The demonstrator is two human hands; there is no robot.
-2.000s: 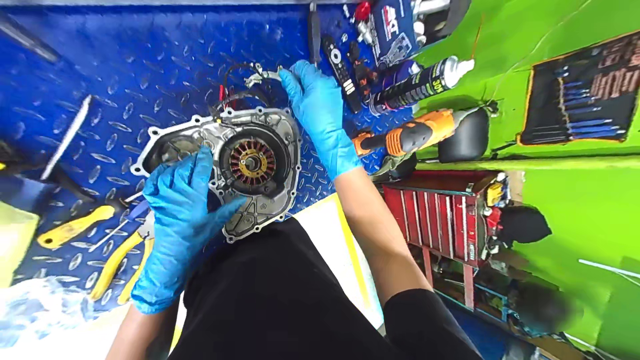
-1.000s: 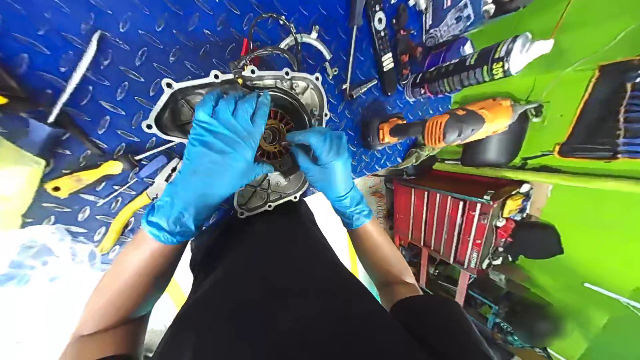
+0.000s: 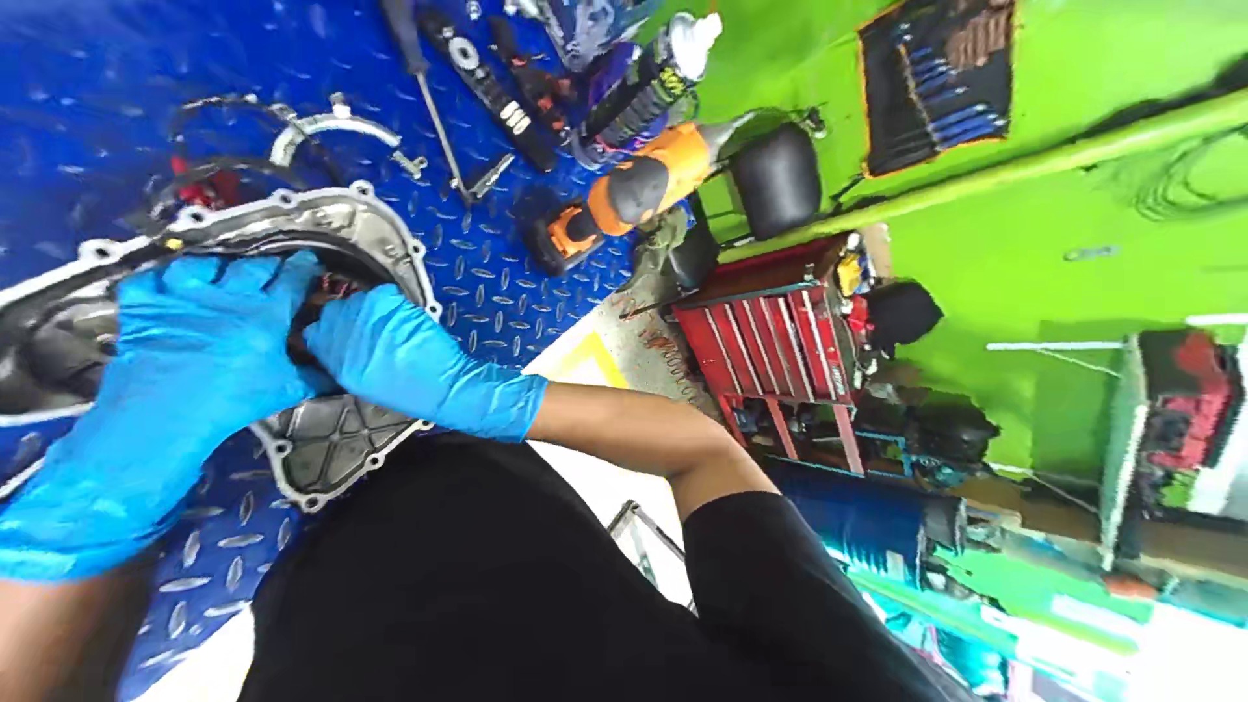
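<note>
A cast-metal engine cover lies open side up on the blue diamond-plate bench, close to my body. My left hand, in a blue glove, rests over the middle of the cover with its fingers curled at the round stator. From the right my right hand, also gloved in blue, reaches to the same spot, its fingertips bent down at the stator. Both hands hide most of the stator, and whatever the fingertips grip cannot be made out. Beyond the cover lie a curved metal piece and dark wires with a red part.
Right of the cover lie a screwdriver, a black remote control, an orange cordless power tool and a spray can. A red tool chest stands past the bench edge. A tool roll is at the green wall.
My right hand has come from the wires beyond the cover to the stator, and my left hand has moved from the cover's left part onto its middle. The view has swung right.
</note>
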